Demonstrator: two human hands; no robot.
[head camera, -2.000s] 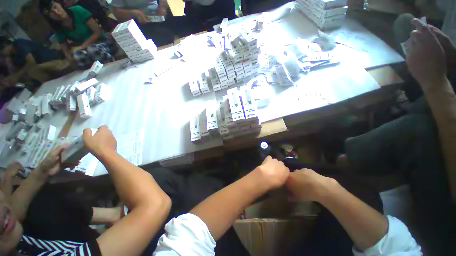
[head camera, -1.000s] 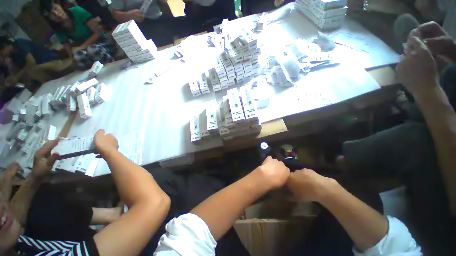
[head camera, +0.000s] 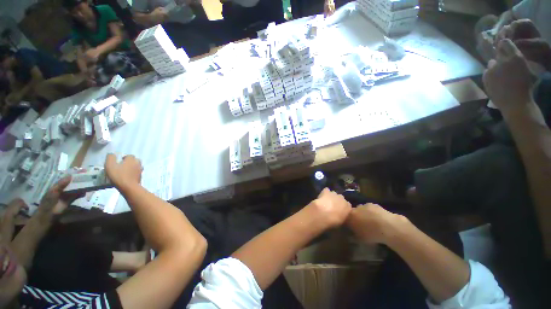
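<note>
My left hand (head camera: 330, 208) and my right hand (head camera: 373, 222) meet over my lap, below the table edge. Both have curled fingers and touch at the knuckles. Whatever may be between the fingers is hidden. A dark object with a round white end (head camera: 319, 177) stands just above my left hand. An open brown corrugated box (head camera: 326, 286) is between my knees. Slim white printed cartons (head camera: 284, 136) stand in tight rows at the near table edge, beyond my hands.
The white-covered table (head camera: 199, 127) holds more carton blocks (head camera: 287, 75), shiny clear bags (head camera: 347, 81), loose cartons (head camera: 99, 124) and box stacks (head camera: 160, 51). A left neighbour's hands hold a carton (head camera: 89, 178). A right neighbour's hands (head camera: 513, 66) are raised. Other people sit beyond the table.
My hands have hardly moved. The left neighbour's carton has turned and now shows another face. The right neighbour's hands have shifted slightly. People at the far side have moved their arms.
</note>
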